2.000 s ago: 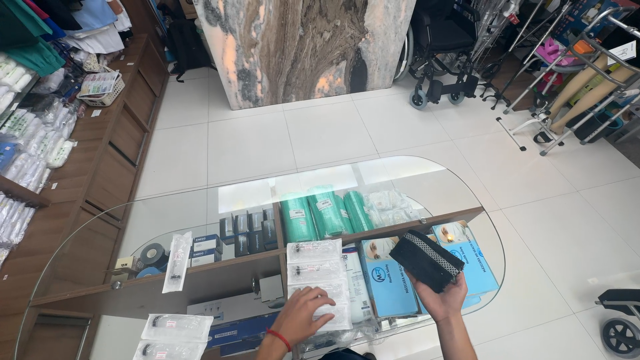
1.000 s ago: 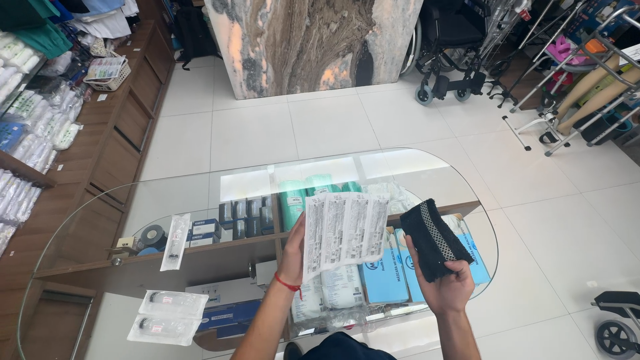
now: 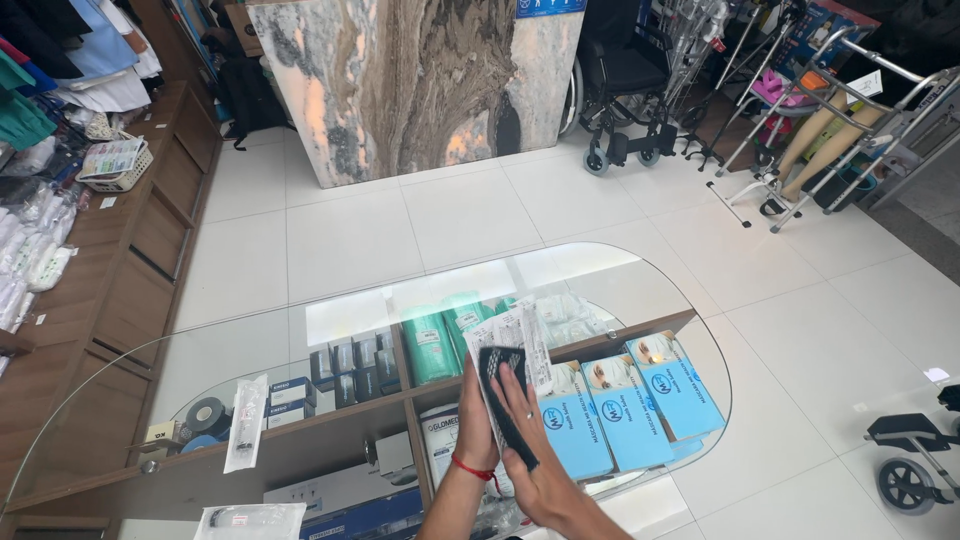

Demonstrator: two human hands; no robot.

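Note:
My left hand [image 3: 477, 420] holds a stack of flat white printed packets [image 3: 513, 330] upright over the glass-topped counter [image 3: 375, 296]. My right hand [image 3: 531, 442] presses a folded black fabric item with a patterned band [image 3: 504, 390] against the packets, so both hands meet around them. A red cord is on my left wrist. On the glass to the left lies a packaged syringe [image 3: 246, 424]; another clear-and-white package [image 3: 251, 520] lies at the bottom edge, partly cut off.
Under the glass are blue mask boxes [image 3: 615, 412], green rolled packs [image 3: 429, 346], small dark boxes [image 3: 356, 367] and a dark tape roll [image 3: 208, 417]. Beyond stand a marble-patterned block [image 3: 420, 90], a wheelchair [image 3: 622, 82] and a metal walker [image 3: 847, 120]. Wooden cabinets [image 3: 157, 225] line the left.
My left hand took up the white packets, which lay on the counter two seconds ago. My hands have since come together, and the black fabric item now rests against the packets.

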